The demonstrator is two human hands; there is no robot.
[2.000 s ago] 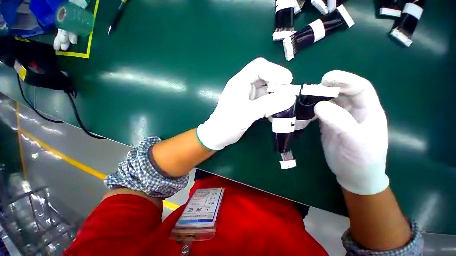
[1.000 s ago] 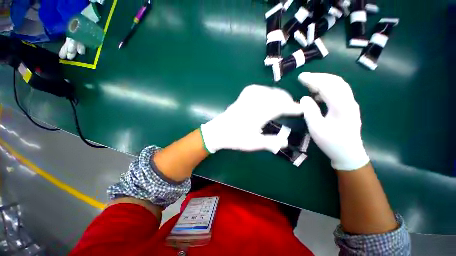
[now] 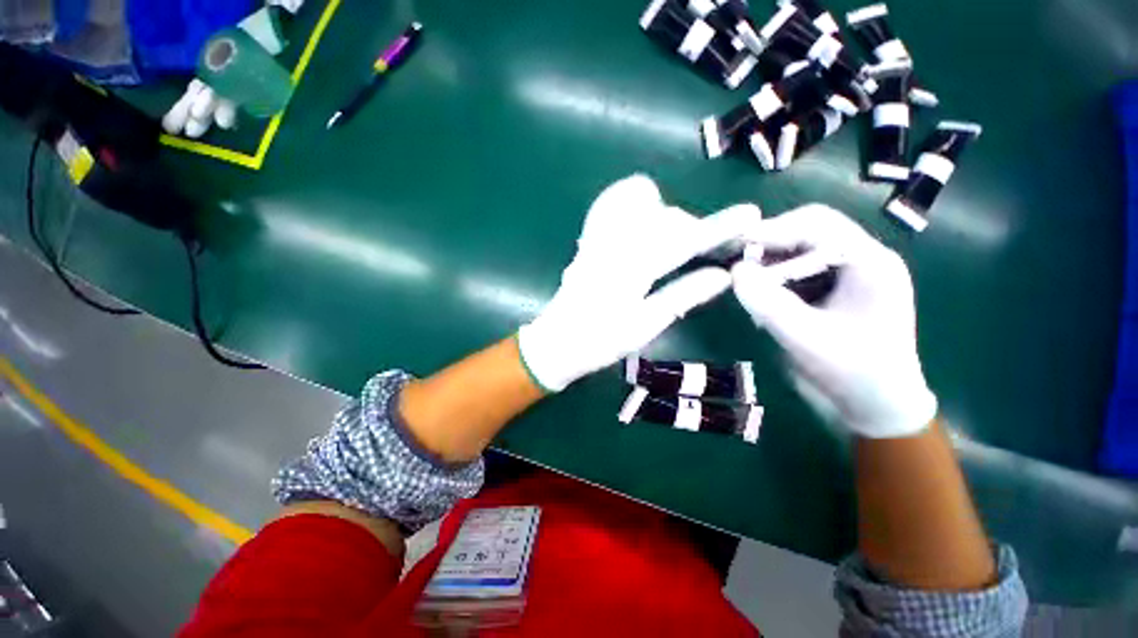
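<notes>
My left hand [image 3: 643, 280] and my right hand [image 3: 839, 312], both in white knit gloves, meet fingertip to fingertip above the bench. Between them they hold a wire harness [image 3: 814, 285], a short black piece mostly hidden by the fingers, with a bit of white at the fingertips. Two more black harnesses with white end connectors and white middle bands, an upper one [image 3: 720, 379] and a lower one [image 3: 718, 416], lie side by side on the green mat just below my hands.
Several loose harnesses [image 3: 890, 119] lie in a group at the far side. A dark and purple pen [image 3: 376, 77], a green roll [image 3: 247, 75], white finger-like items [image 3: 197, 110] and a black corded device [image 3: 131, 175] are at left. A blue item [image 3: 1124, 287] stands at the right edge.
The two harnesses once in and under my hands now lie side by side on the mat. My hands hold another harness. The view has shifted, showing more of the far group.
</notes>
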